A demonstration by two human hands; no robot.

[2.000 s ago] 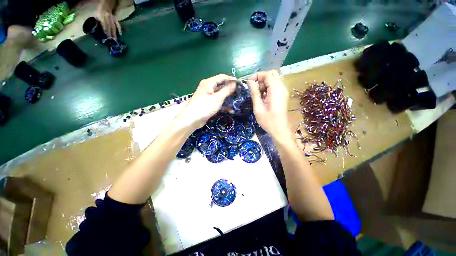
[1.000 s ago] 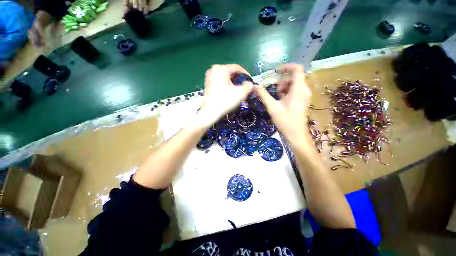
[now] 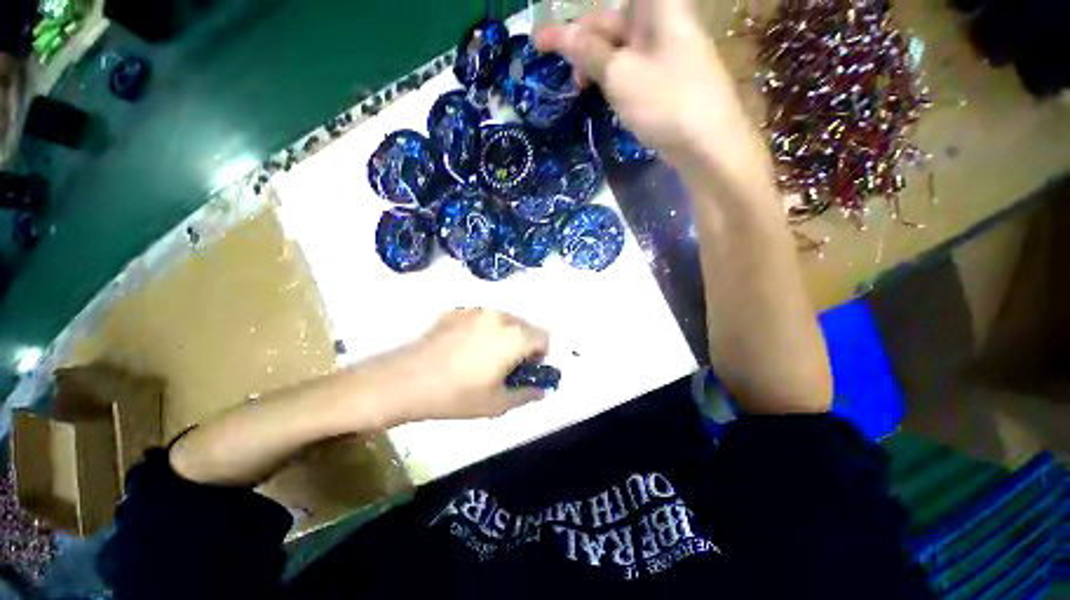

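My left hand (image 3: 487, 361) is on a round black unit (image 3: 536, 376) low on the white sheet (image 3: 387, 334); its fingers close over the unit's edge and hide part of it. My right hand (image 3: 640, 73) is raised near the top of the frame with its fingers partly spread, beside the cluster; whether it holds something small cannot be told. Several round black units with a blue sheen (image 3: 469, 225) lie clustered on the upper part of the sheet, some with thin pale leads. A tangled heap of red, dark and silvery wired parts (image 3: 839, 100) lies at the upper right.
The green conveyor belt (image 3: 188, 129) runs along the upper left with dark cylinders (image 3: 55, 121) and a disc on it. An open cardboard box (image 3: 82, 457) is at the left. A blue bin (image 3: 860, 369) and a blue crate (image 3: 997, 527) are below the bench at the right.
My hands have separated. My left hand has come down onto the lone unit low on the sheet; my right hand is higher. The view has tilted down, and more cluster units show.
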